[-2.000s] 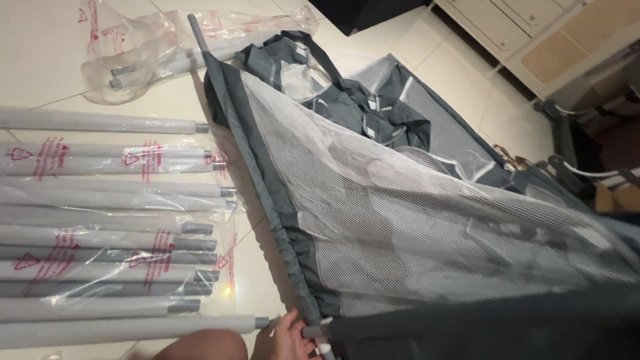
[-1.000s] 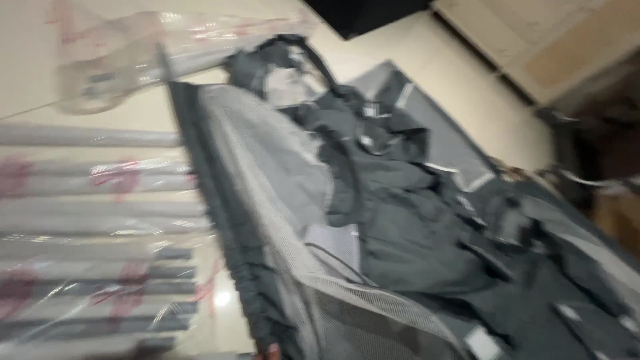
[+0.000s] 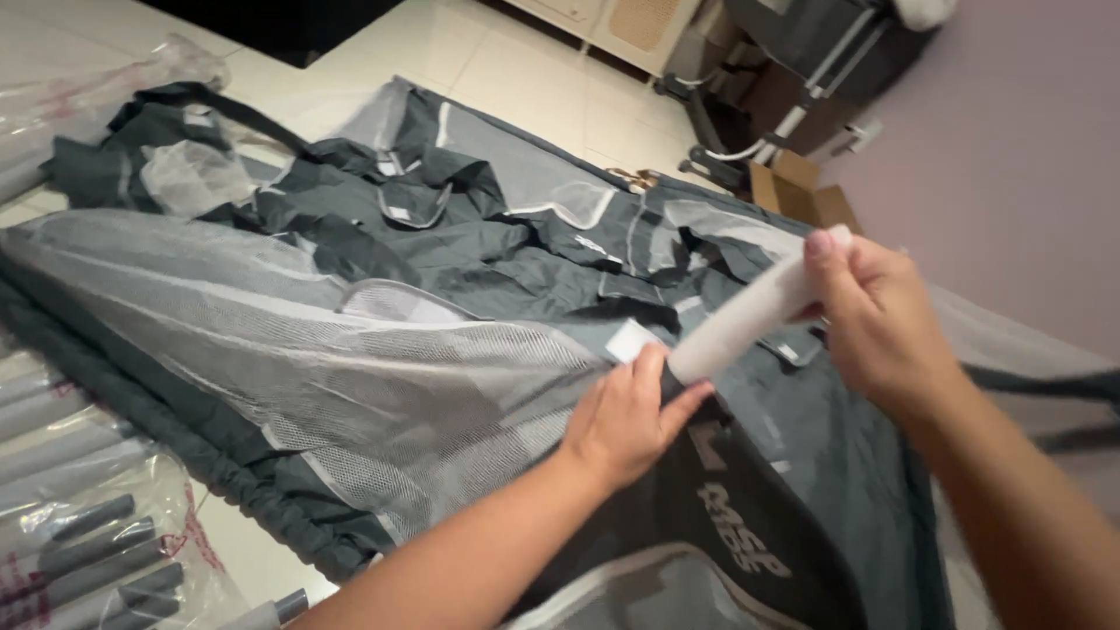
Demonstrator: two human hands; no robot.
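A light grey foam-covered tube (image 3: 744, 324) runs slantwise between my hands, its lower end inside a dark fabric sleeve. My right hand (image 3: 866, 306) grips its upper end. Around the sleeve's opening, where tube and cloth meet, my left hand (image 3: 626, 411) is closed. Beneath my hands spreads a dark grey-green fabric cover (image 3: 525, 280) with grey mesh panels (image 3: 420, 385), white-edged pockets and small white tags. A gathered fabric sleeve (image 3: 192, 455) crosses the lower left.
Several grey tubes in clear plastic (image 3: 105, 534) lie on the tiled floor at lower left. A pale cabinet (image 3: 630, 31) stands at the back, with a wheeled metal frame (image 3: 779, 131) and an open cardboard box (image 3: 801, 192) beside the wall at right.
The view has swung right. A hand near the fabric's corner at the bottom earlier is now seen as two hands higher up, holding a tube at a sleeve opening.
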